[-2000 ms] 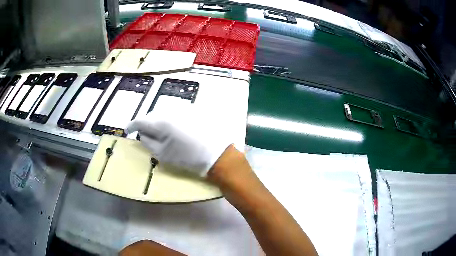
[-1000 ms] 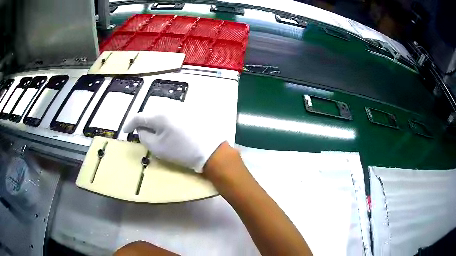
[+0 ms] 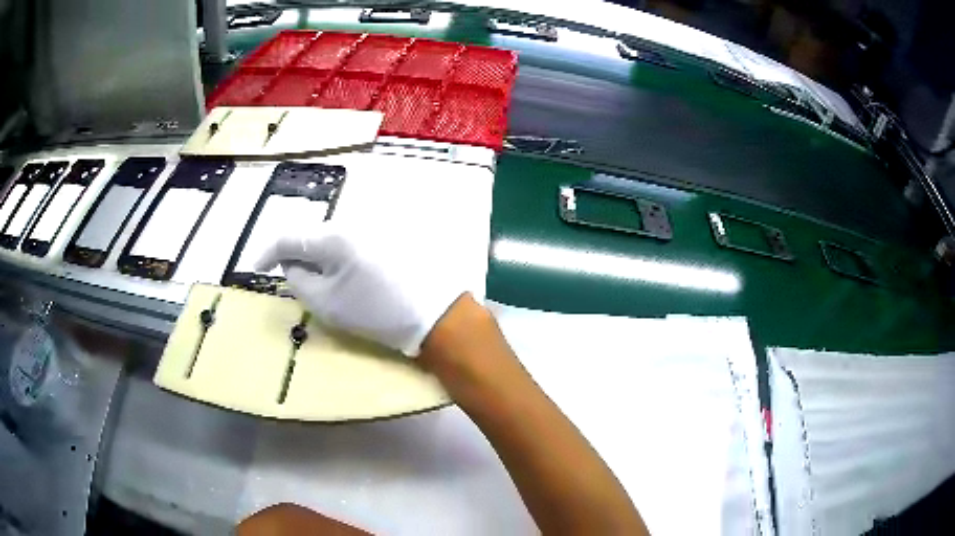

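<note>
My right hand point(image 3: 351, 285), in a white glove, is over the white infeed belt point(image 3: 424, 209) and the near guide plate point(image 3: 251, 366). Its curled fingertips are at the near end of the last black phone frame point(image 3: 314, 180); the hand covers part of that end, and grip or contact cannot be told. Several more phone frames point(image 3: 147, 251) lie in a row to the left. A piece of bare skin point(image 3: 298, 520), seemingly my left arm, shows at the bottom edge; my left hand is not seen.
The far guide plate point(image 3: 283, 131) lies beside a red plastic tray point(image 3: 445, 94). A green conveyor point(image 3: 628, 257) on the right carries spaced phone frames point(image 3: 618, 213). White foam sheet point(image 3: 628, 398) covers the near bench. A grey metal housing point(image 3: 120, 68) stands at the left.
The row of frames has moved left along the white belt, with the last one sliding left past my right hand. Frames on the near green conveyor have moved left. My right hand has barely moved.
</note>
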